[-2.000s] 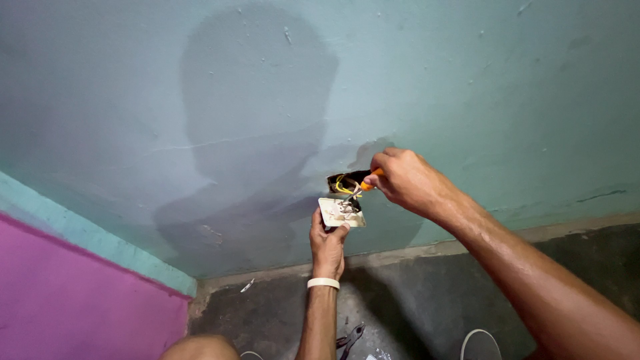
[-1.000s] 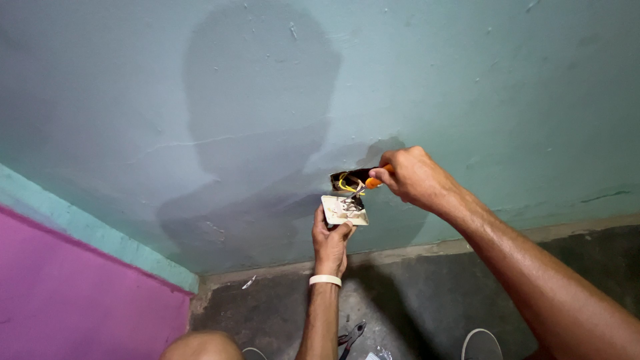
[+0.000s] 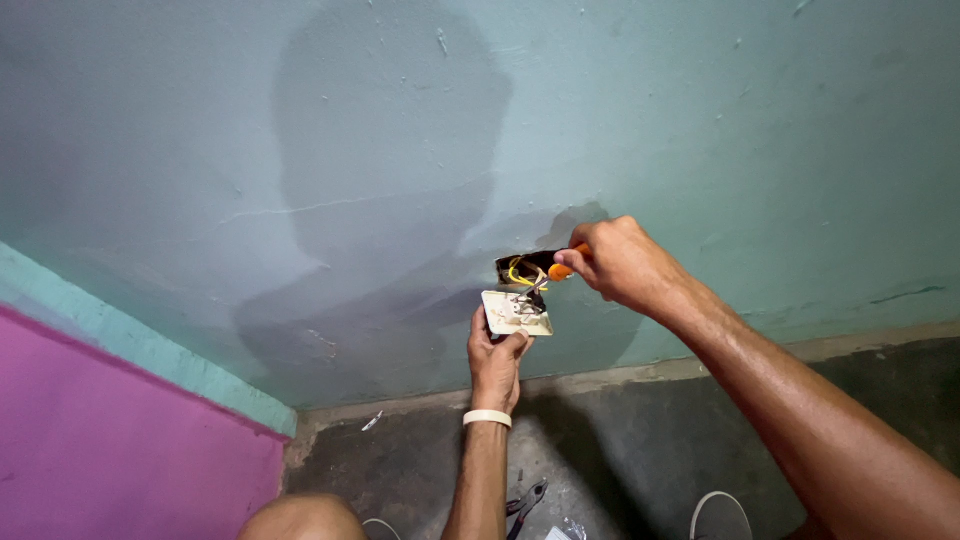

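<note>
My left hand (image 3: pixel 496 364) grips the lower edge of a white electrical outlet plate (image 3: pixel 508 327), its back side with the terminals turned up toward me. My right hand (image 3: pixel 616 262) holds a screwdriver by its orange handle (image 3: pixel 559 272). The shaft slants down to the left, and its tip is at the terminals on the back of the plate; whether it sits in a screw cannot be told. Yellow wires (image 3: pixel 516 274) and others come out of a rectangular box opening (image 3: pixel 504 264) in the wall, just above the plate. My right hand partly covers the opening's right side.
A blue-green wall (image 3: pixel 390 150) rises ahead, with a purple wall (image 3: pixel 127 442) at the left. On the dark floor (image 3: pixel 420 472) lie pliers (image 3: pixel 534 495) and a small clear plastic wrapper (image 3: pixel 574 529). A scrap (image 3: pixel 373 421) lies near the wall's base. My knee and shoes are at the bottom.
</note>
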